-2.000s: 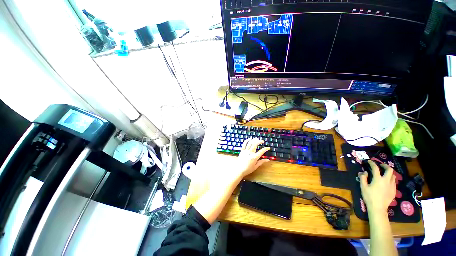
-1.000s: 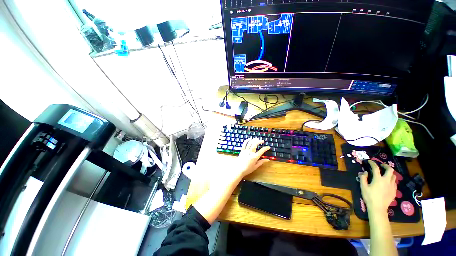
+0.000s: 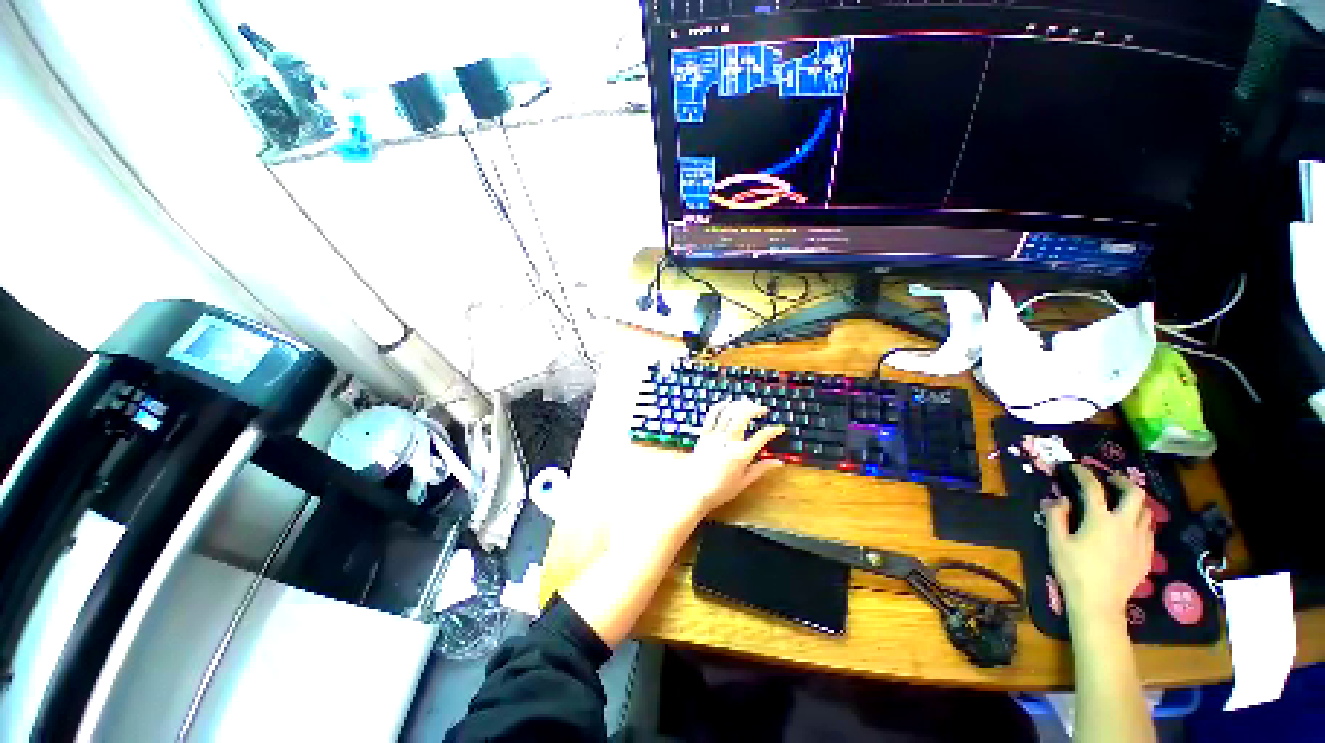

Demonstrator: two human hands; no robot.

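My left hand (image 3: 731, 453) rests on the backlit keyboard (image 3: 916, 433) with its fingers apart, holding nothing. My right hand (image 3: 1099, 540) is closed over a small dark mouse (image 3: 1072, 486) on the black mouse pad (image 3: 1187, 559) with pink-red round motifs. The mouse is mostly hidden under the hand. The wide monitor (image 3: 930, 131) shows blue pattern pieces at screen left. A curved blue strip (image 3: 804, 151) slants up to the right there, above curved red and white strips (image 3: 759, 190).
A black smartphone (image 3: 772, 579) and shears (image 3: 930, 578) lie below the keyboard. A white mask-like item (image 3: 1068, 363) and a green packet (image 3: 1167, 402) lie behind the mouse pad. White paper (image 3: 1260, 639) hangs at the right edge. A large black-and-white machine (image 3: 218, 421) stands at left.
On the screen, the curved blue strip has turned, from leaning left, through nearly upright, to slanting up to the right. Both hands show no visible movement.
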